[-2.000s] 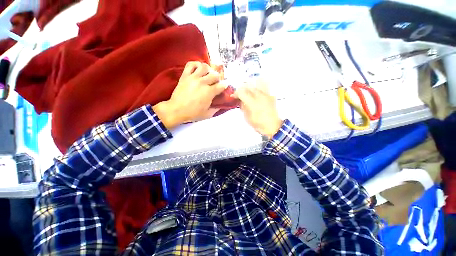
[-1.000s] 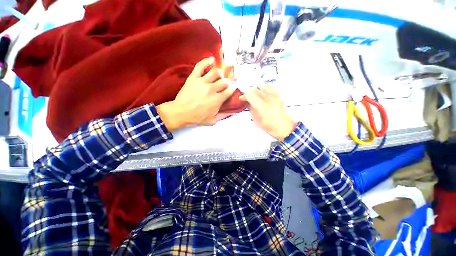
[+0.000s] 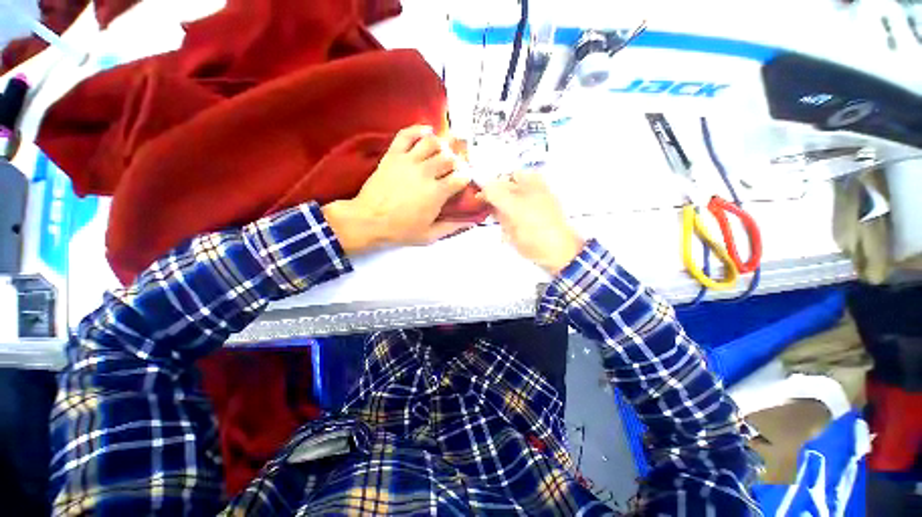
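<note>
A rust-red garment piece point(image 3: 253, 151) lies draped over the table, left of the needle. My left hand point(image 3: 409, 192) rests on its right end with fingers bent, pinching the cloth near the needle. My right hand point(image 3: 531, 212) touches the same cloth edge with its fingertips, close beside my left fingertips. The presser foot and needle point(image 3: 509, 126) are just beyond my hands. Glare washes out that spot, so the exact fold and any small part between the fingers are unclear.
Scissors with yellow and red handles point(image 3: 708, 242) lie right of my hands, beside a dark cord point(image 3: 720, 157). The white JACK machine point(image 3: 667, 61) spans the back. The table's scaled edge point(image 3: 404, 314) runs in front. Red cloth point(image 3: 258, 414) sits below; a blue-white bag point(image 3: 824, 459) lies lower right.
The camera view has shifted slightly. My hands stay on the cloth edge near the needle, with my right fingertips slightly closer to my left. The cloth has barely moved.
</note>
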